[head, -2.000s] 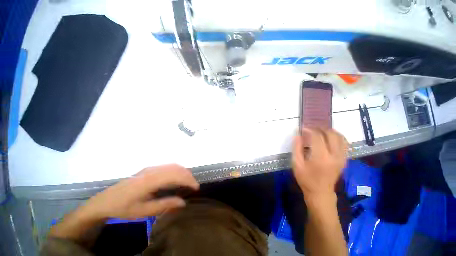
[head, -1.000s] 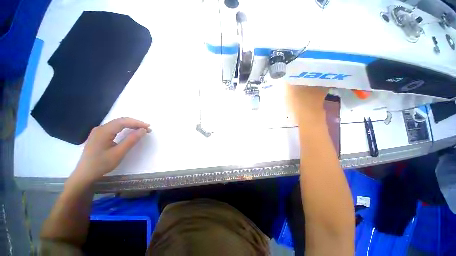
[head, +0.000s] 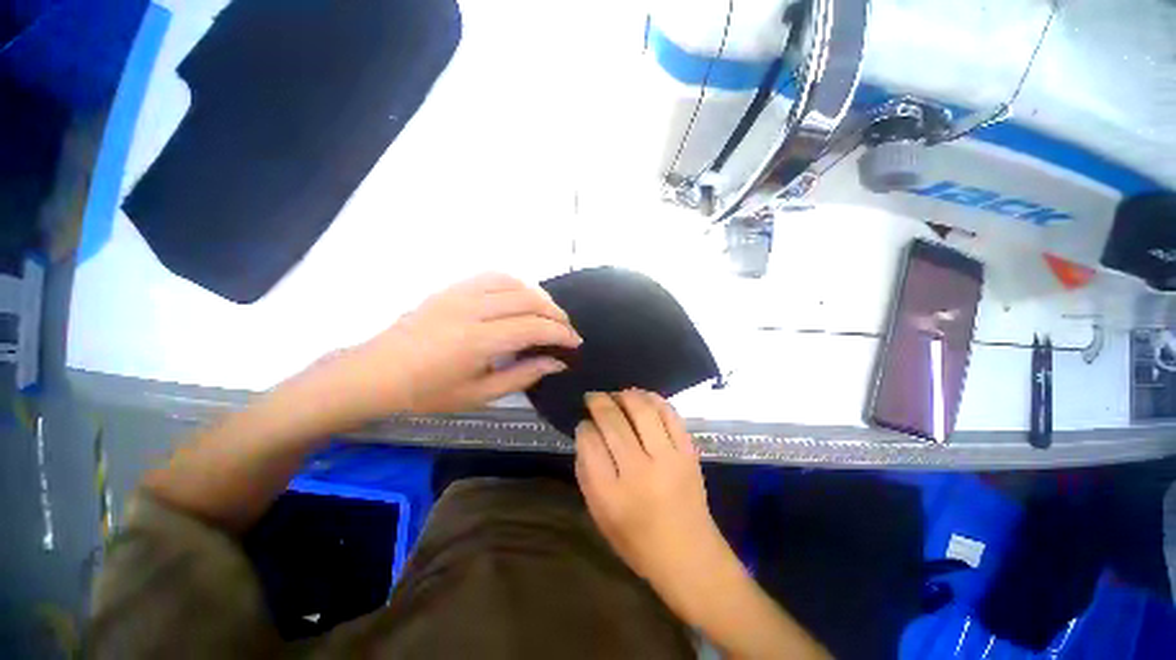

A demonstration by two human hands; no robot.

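A small black cut panel (head: 632,329) with a curved far edge lies at the table's front edge, left of and nearer than the needle area. My left hand (head: 484,346) holds its left side between thumb and fingers. My right hand (head: 638,458) has its fingertips on the panel's near edge; its thumb is hidden. A larger black panel (head: 303,135) with a notched side lies flat at the table's far left, untouched.
The white sewing machine head (head: 980,155) stands at the back right, its presser foot (head: 748,245) beyond the panel. A smartphone (head: 926,342) and black snips (head: 1041,393) lie at right. Blue bins (head: 413,516) are below the grey front edge (head: 800,447).
The small black panel is now at the table front under both hands. My right hand has come back from under the machine head; my left hand has moved right. The view has shifted.
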